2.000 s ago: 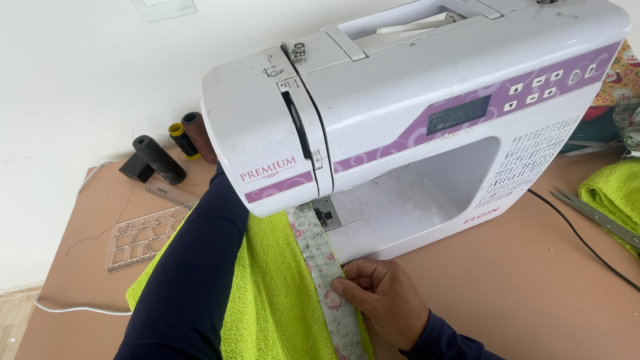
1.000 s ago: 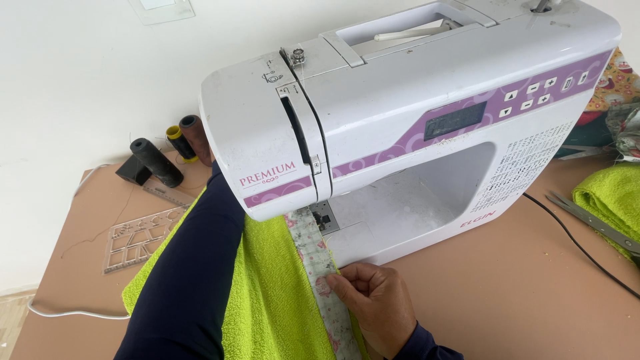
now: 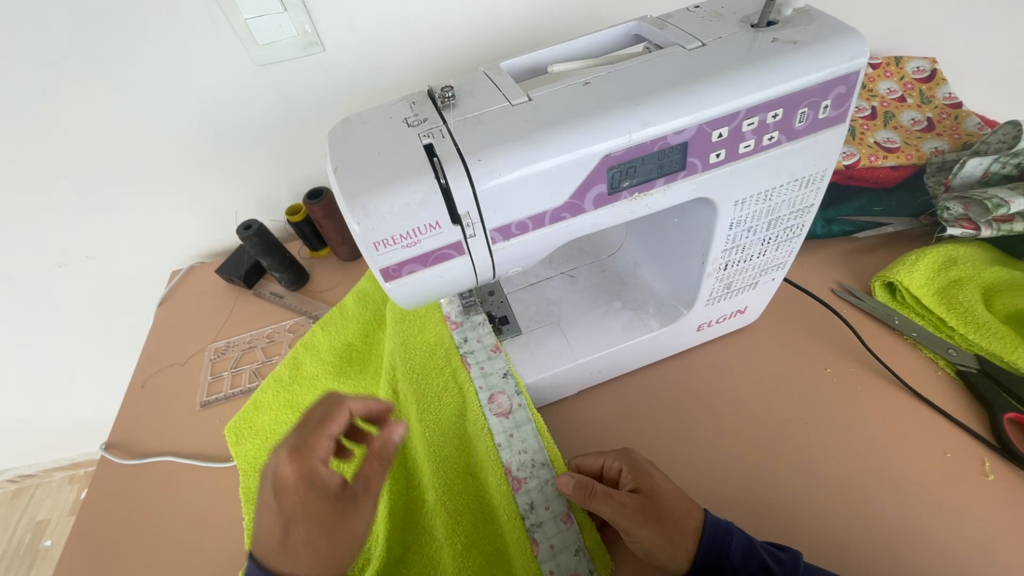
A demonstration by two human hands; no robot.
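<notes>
A white and purple Elgin sewing machine (image 3: 592, 184) stands on the table. Lime-green terry cloth (image 3: 400, 416) runs from under its needle area toward me, with a floral fabric strip (image 3: 506, 424) lying along its right edge. The strip's far end reaches the presser foot (image 3: 469, 300). My right hand (image 3: 636, 504) pinches the cloth's right edge beside the strip, thumb on top. My left hand (image 3: 328, 480) is over the left part of the cloth, fingers curled and thumb apart, with nothing seen in it.
Thread spools (image 3: 274, 256) and a clear plastic stencil (image 3: 252, 360) lie at the left. On the right are scissors (image 3: 944, 348), folded green cloth (image 3: 960, 288), patterned fabrics (image 3: 912, 112) and a black cable (image 3: 868, 356). A white cable (image 3: 168, 460) crosses the left table edge.
My left hand has come back from behind the machine's head to over the near part of the cloth. My right hand remains at the cloth's right edge.
</notes>
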